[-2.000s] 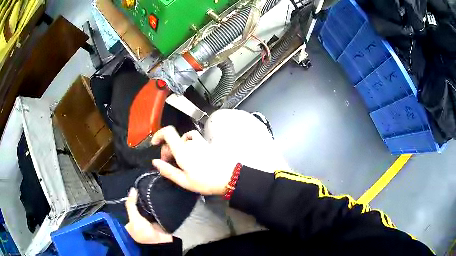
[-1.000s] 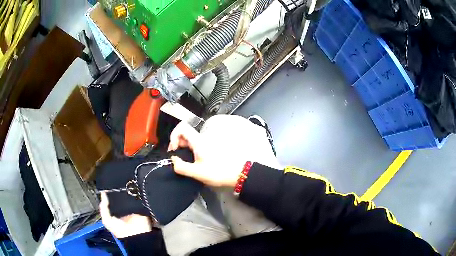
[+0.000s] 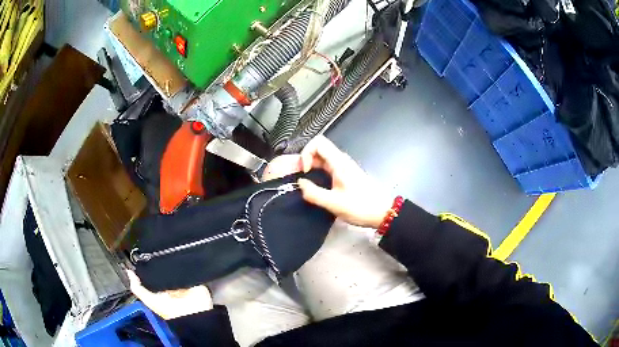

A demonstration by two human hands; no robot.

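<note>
A black fabric bag piece point(image 3: 203, 234) lies stretched across the wearer's light trousers, with a silvery zipper line point(image 3: 186, 245), a metal ring near its middle and a pale curved cord at the right part. My right hand point(image 3: 339, 186) grips its upper right end between thumb and fingers. My left hand point(image 3: 166, 298) holds its lower left end, the fingertips partly hidden at the fabric edge. The orange-red nozzle guard point(image 3: 183, 166) is just above the fabric, at its left half.
Green machine box point(image 3: 203, 34) with a grey corrugated hose point(image 3: 271, 57) is ahead. A blue crate point(image 3: 505, 108) with black fabric stands right. A cardboard carton point(image 3: 102, 183), a white bin point(image 3: 58, 223) and a small blue crate point(image 3: 125, 330) are left.
My right hand has moved right and up with its end of the bag piece. The piece, earlier bunched up, is now spread out, and its zipper line shows at length.
</note>
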